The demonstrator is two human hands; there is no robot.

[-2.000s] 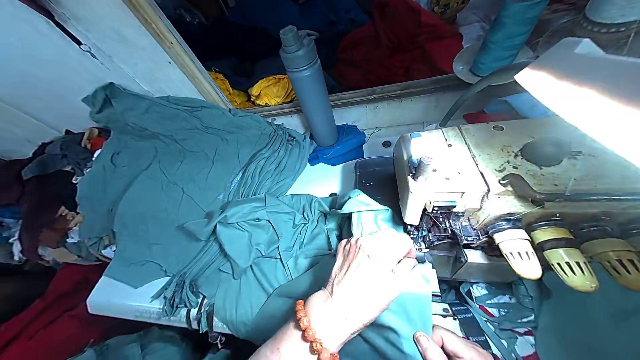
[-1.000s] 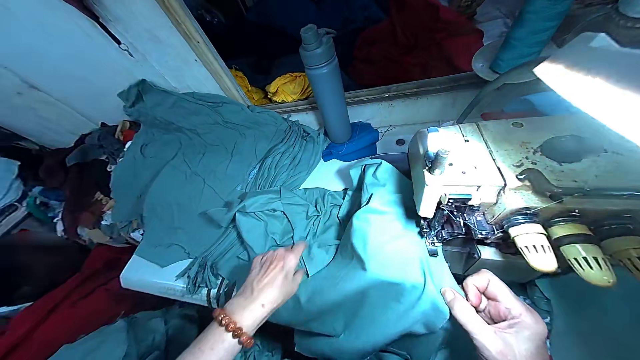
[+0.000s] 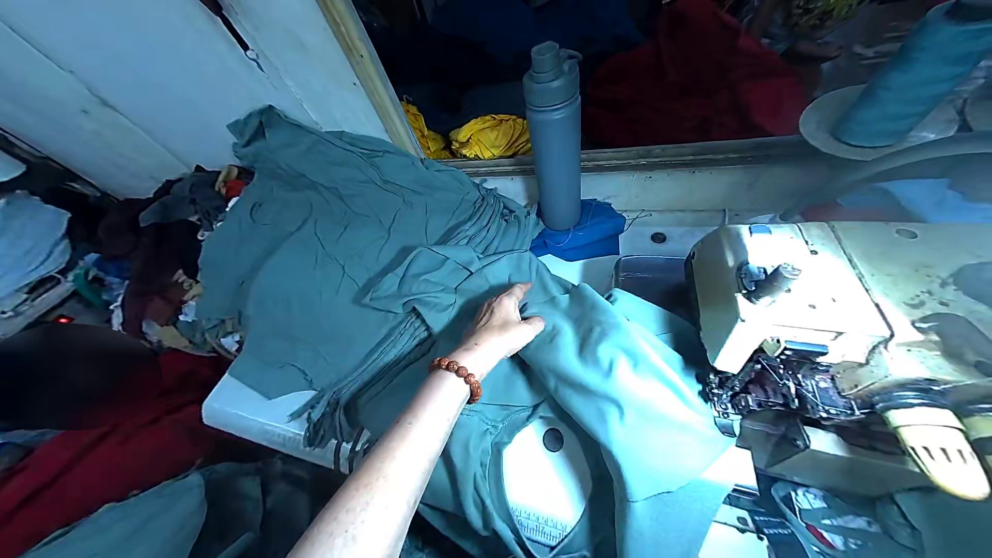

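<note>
My left hand (image 3: 504, 322), with a bead bracelet on its wrist, lies on a green fabric garment (image 3: 620, 372) spread over the white table. Its thumb and index finger are apart; whether the other fingers pinch cloth is hidden. An opening in the garment bares the table below my hand. The garment's right side reaches the needle and presser foot area of an overlock sewing machine (image 3: 783, 310). A stack of similar green fabric pieces (image 3: 333, 209) lies to the left of my hand. My right hand is out of view.
A grey-blue bottle (image 3: 554, 147) stands on blue cloth (image 3: 581, 232) behind the garment. A teal thread cone (image 3: 899, 85) is at the upper right. Fabric scraps (image 3: 155, 256) are heaped at left, with red cloth (image 3: 116, 449) below. Yellow cloth (image 3: 492, 137) lies beyond the ledge.
My left hand has moved onto the upper part of the garment. My right hand, at the garment's right edge a second ago, has left the view. An opening in the garment now shows.
</note>
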